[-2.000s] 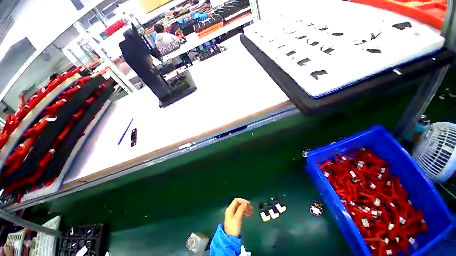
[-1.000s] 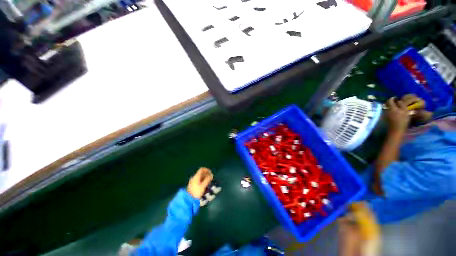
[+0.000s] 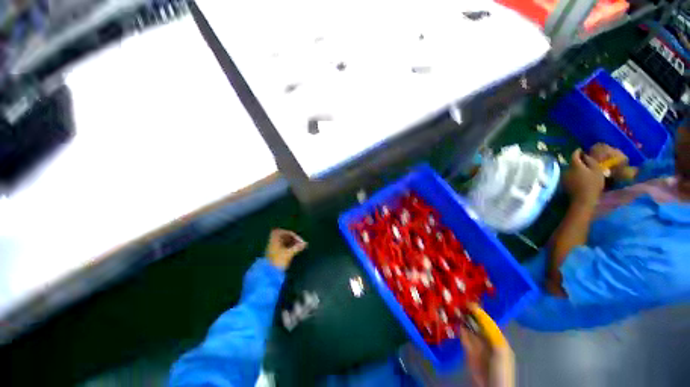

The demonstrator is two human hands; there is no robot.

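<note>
My left hand (image 3: pixel 284 246), in a blue sleeve, is over the dark green surface, left of the blue bin (image 3: pixel 384 296). Its fingertips pinch a small dark and whitish part. My right hand (image 3: pixel 484 346), blurred, with yellow on a finger, is at the near end of the bin, its fingertips at the heaped red parts (image 3: pixel 424 257); whether it grips one is unclear. A short row of small black-and-white parts (image 3: pixel 300 310) lies below my left hand. A small round metallic part (image 3: pixel 356 286) lies between the row and the bin.
A white tray (image 3: pixel 378 106) with small black pieces stands on the raised white shelf (image 3: pixel 166 151). A small fan (image 3: pixel 514 189) stands right of the bin. Another person in blue (image 3: pixel 628 249) works at the right, by a second blue bin (image 3: pixel 613 113).
My left hand has moved up and away from the row of parts, now with a part in its fingers. My right hand has moved left from outside the bin to the red parts.
</note>
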